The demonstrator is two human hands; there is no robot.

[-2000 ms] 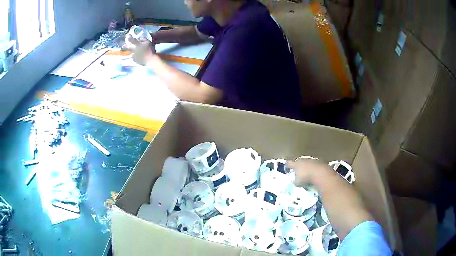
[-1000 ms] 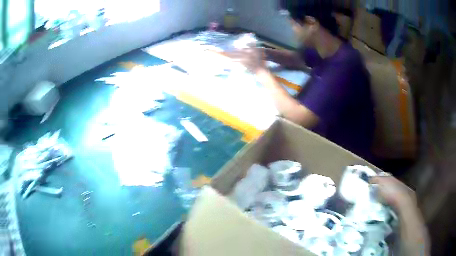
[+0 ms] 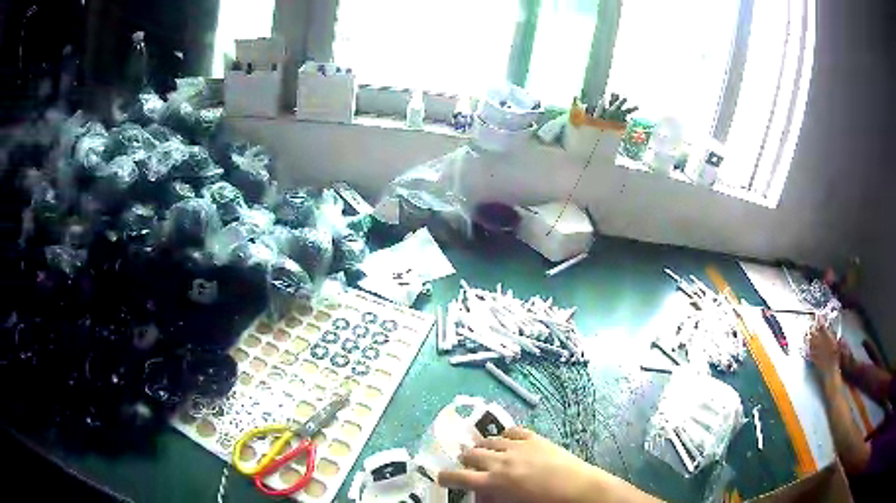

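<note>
My right hand (image 3: 531,470) reaches in from the lower right, its fingers over a white plastic housing (image 3: 454,424) with a black square, at the bottom centre. The fingers hide part of its near side. A second white housing (image 3: 378,481) with a black square lies just left of it, cut off by the bottom edge. My left hand is not in view. A pile of white antennas (image 3: 506,324) lies beyond the housings, with thin dark leads (image 3: 570,393) fanning towards me.
Punched cream tray (image 3: 378,393) holds black rings (image 3: 356,344) and yellow-and-red scissors (image 3: 285,454). Dark wrapped parts (image 3: 196,216) heap at left. At right are more antennas (image 3: 702,324), a bagged group (image 3: 696,418), orange tape (image 3: 776,383), a carton edge (image 3: 823,488) and another person's hand (image 3: 825,349).
The view has swung left from the carton to the bench. My right hand has left the carton and is now over a housing at the bench's front.
</note>
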